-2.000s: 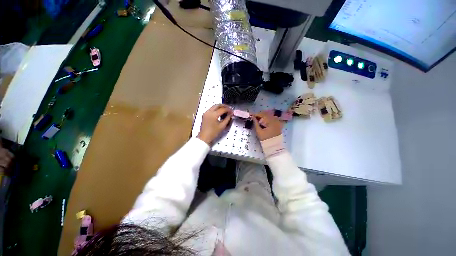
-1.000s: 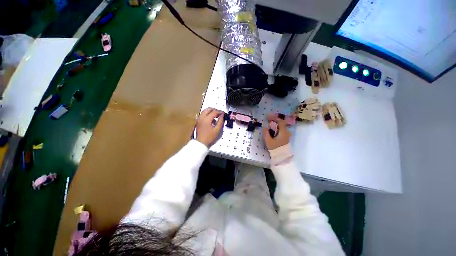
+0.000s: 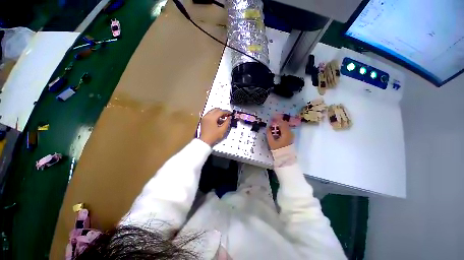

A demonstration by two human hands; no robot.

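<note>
A pink toy car body point(image 3: 248, 118) lies in a small black jig point(image 3: 257, 126) on the perforated base plate point(image 3: 239, 144), just below the duct inlet point(image 3: 251, 84). My left hand point(image 3: 215, 126) is at the jig's left end, fingertips touching or very near it; whether it grips anything is hard to tell. My right hand point(image 3: 281, 135) holds another pink car body point(image 3: 275, 131) to the right of the jig. More pink point(image 3: 291, 120) shows just beyond that hand, beside the tan car bodies point(image 3: 313, 111).
The silver duct point(image 3: 248, 35) and machine column point(image 3: 304, 45) stand behind the plate. Tan bodies point(image 3: 339, 117) lie on the white table, near the button panel point(image 3: 364, 72). Brown bench point(image 3: 147, 109) and green belt with pink cars point(image 3: 49, 161) are left. A black cable point(image 3: 206, 34) crosses above.
Two seconds ago both hands were at the pink body on the jig. My right hand has since moved right and holds another one. The belt's items have shifted upward in view.
</note>
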